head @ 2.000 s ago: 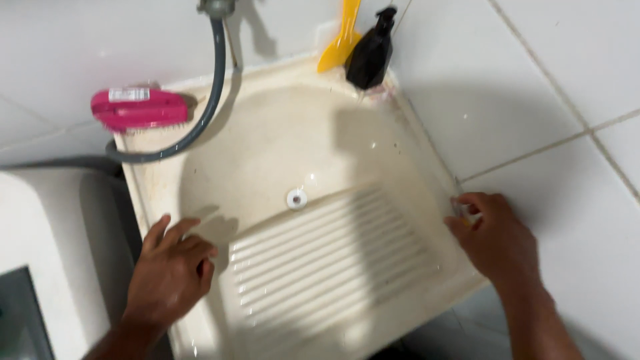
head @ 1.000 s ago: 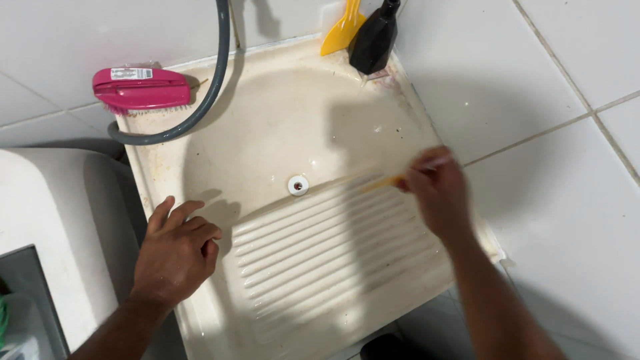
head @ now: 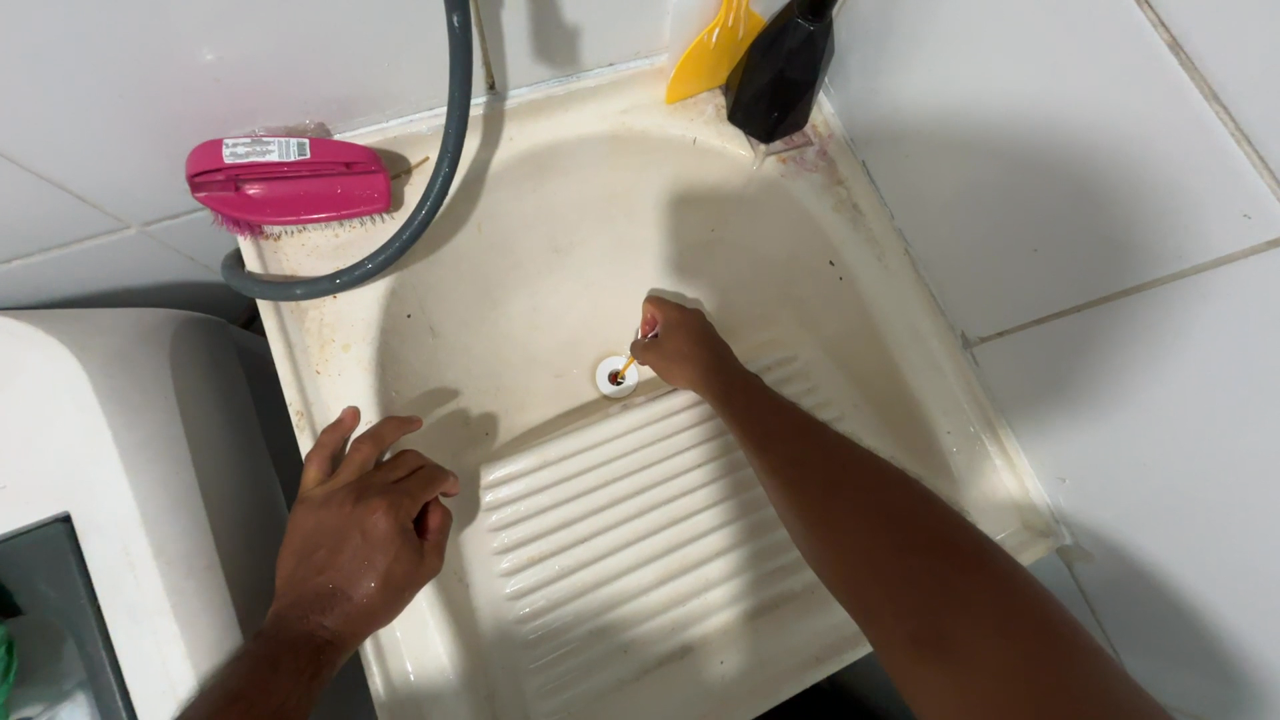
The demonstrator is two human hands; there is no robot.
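My right hand (head: 682,345) grips a thin yellow stick (head: 627,366), whose lower end is at the opening of the white drain ring (head: 604,377) in the cream laundry sink (head: 560,230). What the far end of the stick is like cannot be told, as the fingers cover part of it. Over the sink's left side hovers my left hand (head: 365,520), its fingers apart and curled, with nothing in it. The ribbed washboard slope (head: 620,540) lies between my two arms, below the drain.
A pink scrubbing brush (head: 290,185) lies on the back left corner under a grey hose (head: 455,130). At the back right corner stand a yellow plastic scoop-like tool (head: 712,55) and a black bottle (head: 780,75). A white appliance (head: 130,400) borders the left side; tiled walls enclose the back and right.
My right hand has moved left from the sink's right rim to the drain, carrying the yellow stick. My left hand has stayed over the left side.
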